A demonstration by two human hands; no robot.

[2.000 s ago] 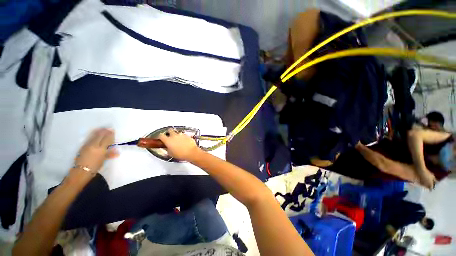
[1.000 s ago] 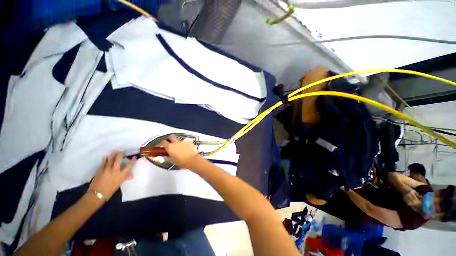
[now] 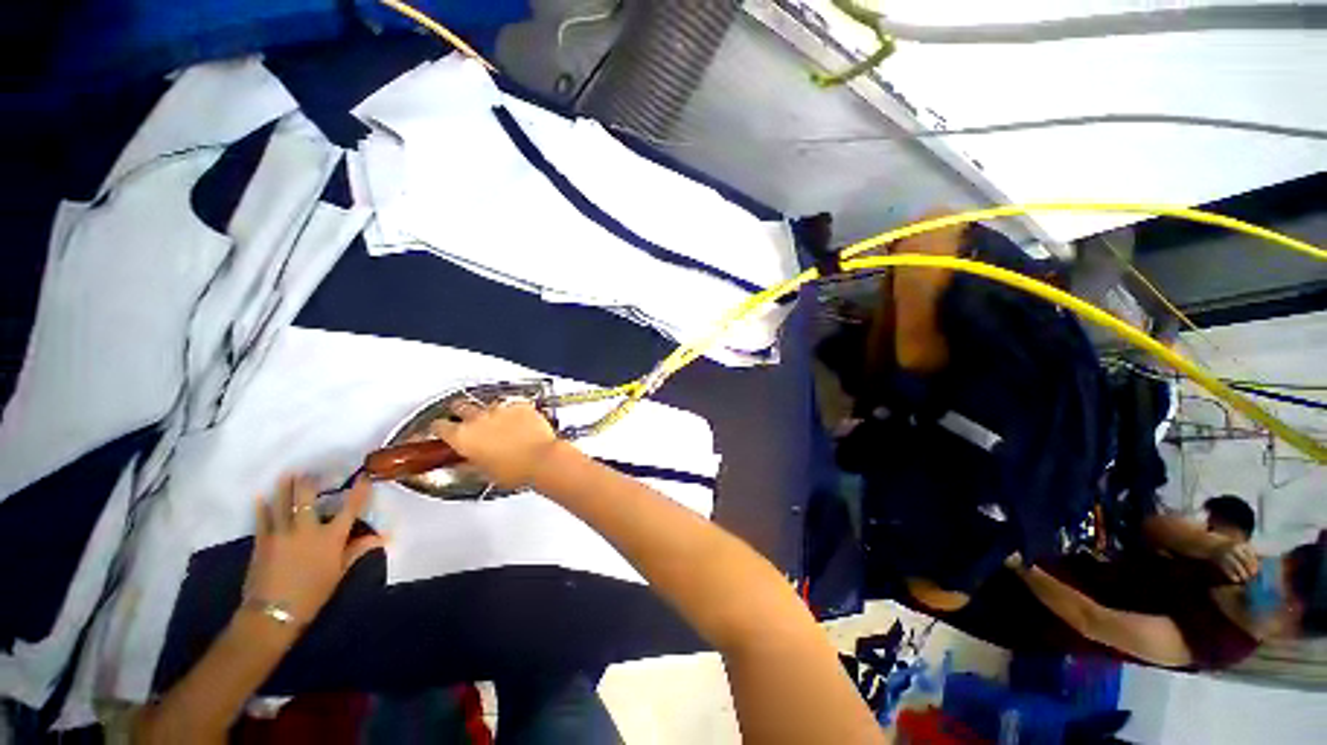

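Note:
A white garment panel (image 3: 502, 542) lies flat on the dark table cover (image 3: 495, 626). A navy strip (image 3: 662, 473) shows along it to the right of the iron. The steam iron (image 3: 412, 460), with a reddish-brown handle and shiny metal plate, rests on the panel. My right hand (image 3: 502, 441) grips the handle and hides part of the iron. My left hand (image 3: 303, 560) lies on the panel just left of the iron's tip, fingers apart, beside the dark seam line. A bracelet is on the left wrist.
A stack of white panels (image 3: 582, 211) with a navy stripe lies at the far side. Looser white pieces (image 3: 117, 313) lie at the left. Yellow hoses (image 3: 728, 320) run up right from the iron. Dark garments (image 3: 990, 451) and a masked person (image 3: 1208, 611) are at the right.
My right hand and the iron have moved left along the panel, past where they were one second ago. My left hand has moved slightly left and down. The camera view has turned.

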